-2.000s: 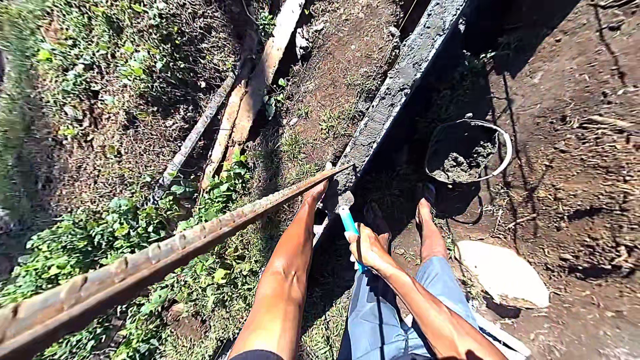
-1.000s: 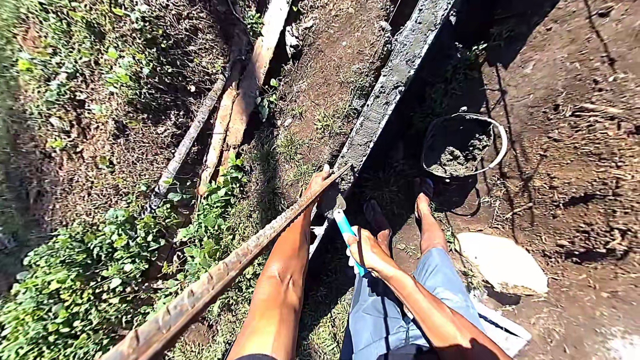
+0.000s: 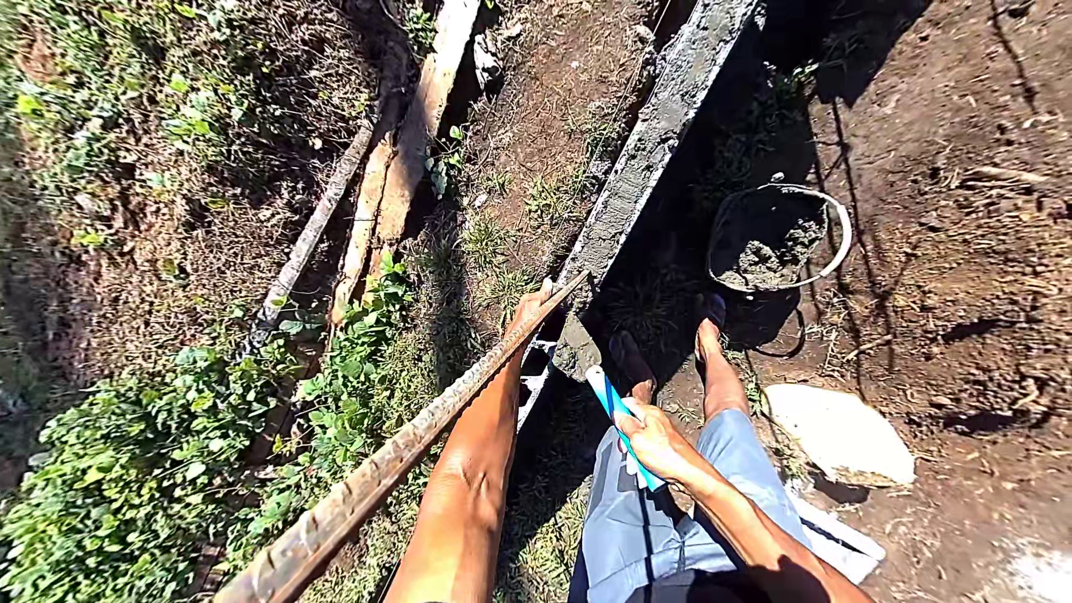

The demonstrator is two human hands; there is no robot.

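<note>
My right hand (image 3: 657,435) is closed around the blue and white handle of a trowel (image 3: 578,347). Grey mortar coats the trowel's blade, which lies at the near end of the mortar on top of a narrow block wall (image 3: 645,151). Hollow cells of a block (image 3: 536,368) show just below the blade. My left hand (image 3: 532,306) is at the left side of the wall, partly hidden behind a ribbed rusty steel rebar (image 3: 402,456); whether its fingers hold anything cannot be told. The bar slants up from the lower left, close to the camera.
A bucket (image 3: 766,239) with mortar in it stands right of the wall, beyond my feet. A pale flat slab (image 3: 837,435) lies on the soil at the right, near a white block (image 3: 837,536). Weathered boards (image 3: 402,167) and leafy plants (image 3: 151,469) are at the left.
The near part of the rebar has shifted to the right in view over the two seconds. My right hand keeps its hold on the trowel near the wall's end.
</note>
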